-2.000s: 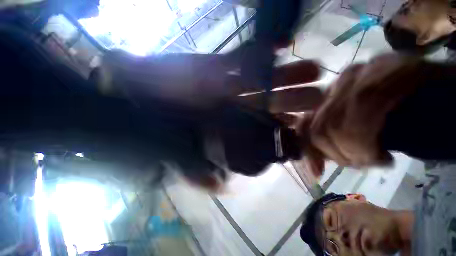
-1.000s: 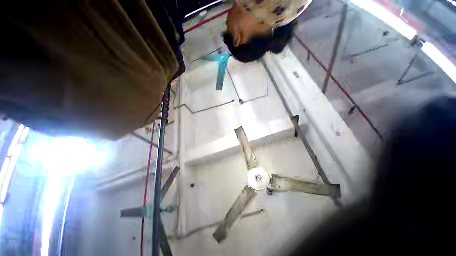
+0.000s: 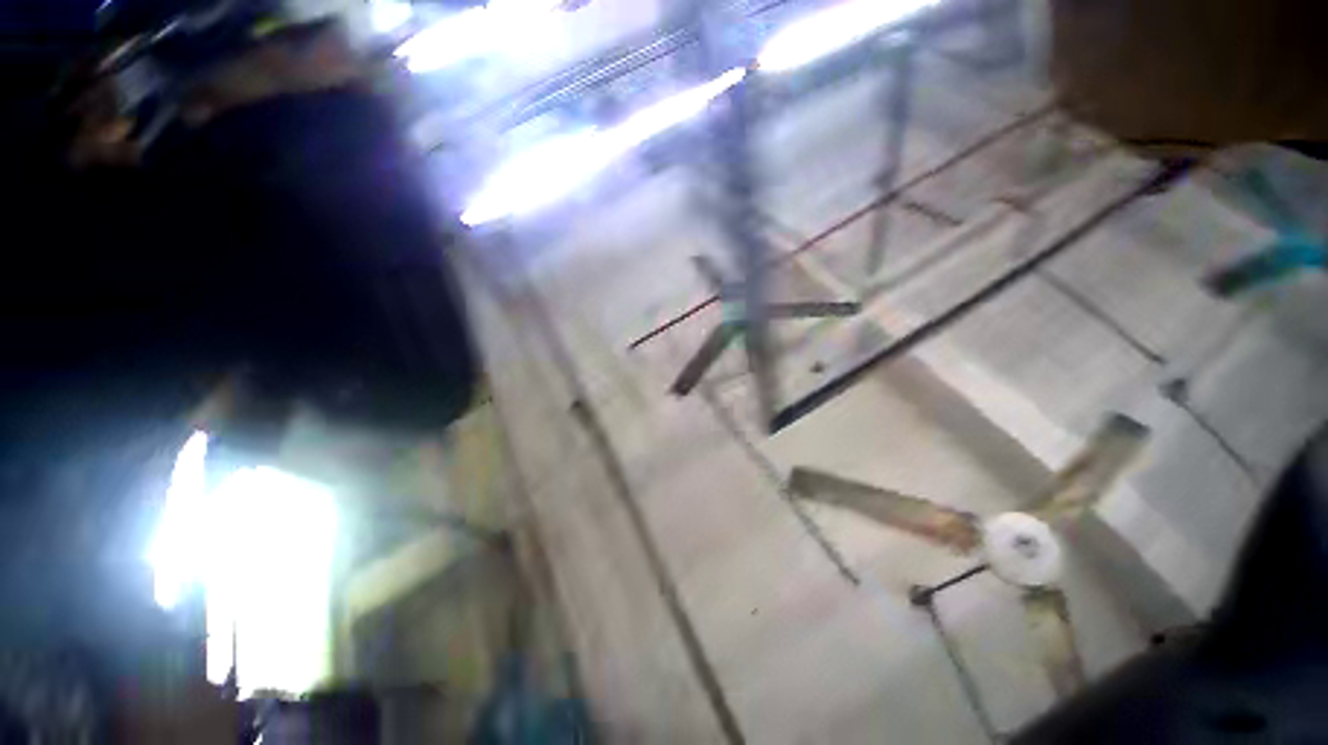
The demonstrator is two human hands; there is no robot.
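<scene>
The view is tilted and blurred and points up at the ceiling. Neither of my hands can be made out. A large dark shape (image 3: 306, 248), perhaps clothing or a sleeve, fills the upper left. Another dark blurred shape (image 3: 1238, 640) covers the lower right corner. What either one is, I cannot tell. No workpiece or tool shows.
A ceiling fan (image 3: 1020, 546) with brown blades hangs at the lower right, and a smaller fan (image 3: 736, 313) is near the middle. Part of a teal fan (image 3: 1282, 258) shows at the right edge. Bright tube lights (image 3: 612, 146) run across the top. A brown surface (image 3: 1194, 73) fills the upper right corner.
The camera has turned, so the fans and lights sit elsewhere in the picture. The hands seen two seconds ago and the person's head seen a second ago are out of view.
</scene>
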